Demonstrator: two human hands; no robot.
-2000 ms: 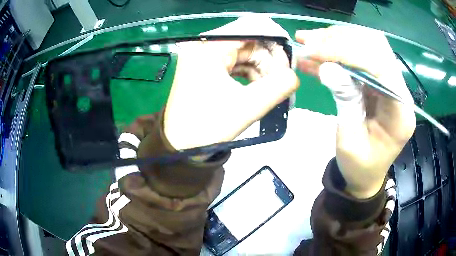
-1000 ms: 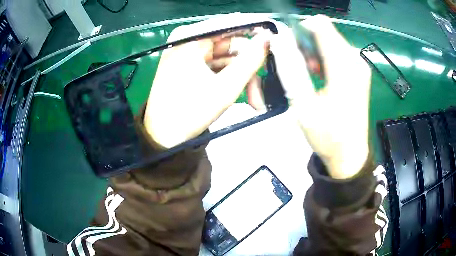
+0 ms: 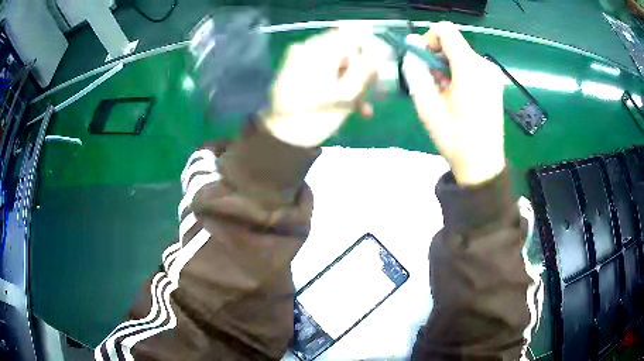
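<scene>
My left hand [image 3: 318,88] holds a black phone middle frame [image 3: 233,67], raised over the far part of the green mat. The frame is blurred; its solid panel end points left and the hand covers much of the rest. My right hand [image 3: 462,106] holds teal tweezers [image 3: 422,56] between thumb and fingers, pointing left toward the left hand. The tweezer tips are blurred near the frame's right end, and I cannot tell if they touch it. Another black middle frame [image 3: 395,276] lies slanted on the white sheet [image 3: 367,183].
A loose frame [image 3: 120,99] lies on the green mat [image 3: 92,211] at far left. Another frame [image 3: 529,116] lies at the far right, with part of one at the right edge. A black ribbed tray [image 3: 589,233] stands at right. A metal rack [image 3: 32,141] is at left.
My left hand has moved away and up with the frame, whose panel end has swung to the far side. My right hand has shifted slightly; the tweezers show again.
</scene>
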